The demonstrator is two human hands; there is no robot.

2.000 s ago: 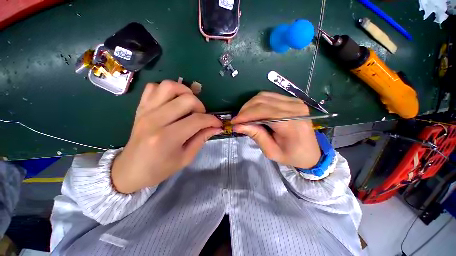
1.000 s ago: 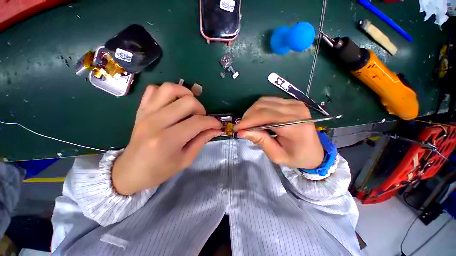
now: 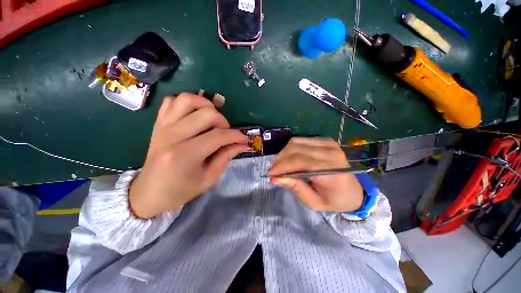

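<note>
The smartwatch in work (image 3: 255, 141) lies opened at the bench's near edge, with orange flex cable (image 3: 258, 143) inside. Its black display module (image 3: 277, 138) with a small white label lies on its right side. My left hand (image 3: 181, 154) has its thumb and fingertips on the left part of the case and partly hides it. My right hand (image 3: 315, 171) is below and right of the watch, in front of the smock, apart from the watch. It holds a long thin grey rod (image 3: 337, 171), pen-like; whether this is a spudger or tweezers I cannot tell.
Tweezers (image 3: 337, 103), small loose components (image 3: 253, 74) and a pink-framed watch (image 3: 240, 22) lie beyond the hands. A second opened watch (image 3: 128, 94) is at left. A blue double-bulb tool (image 3: 321, 38), orange electric screwdriver (image 3: 437, 86) and tan-handled brush (image 3: 426, 32) are at right.
My right hand has moved down and away from the watch with the rod, uncovering the display module. My left hand stays on the case. The bench view has shifted slightly.
</note>
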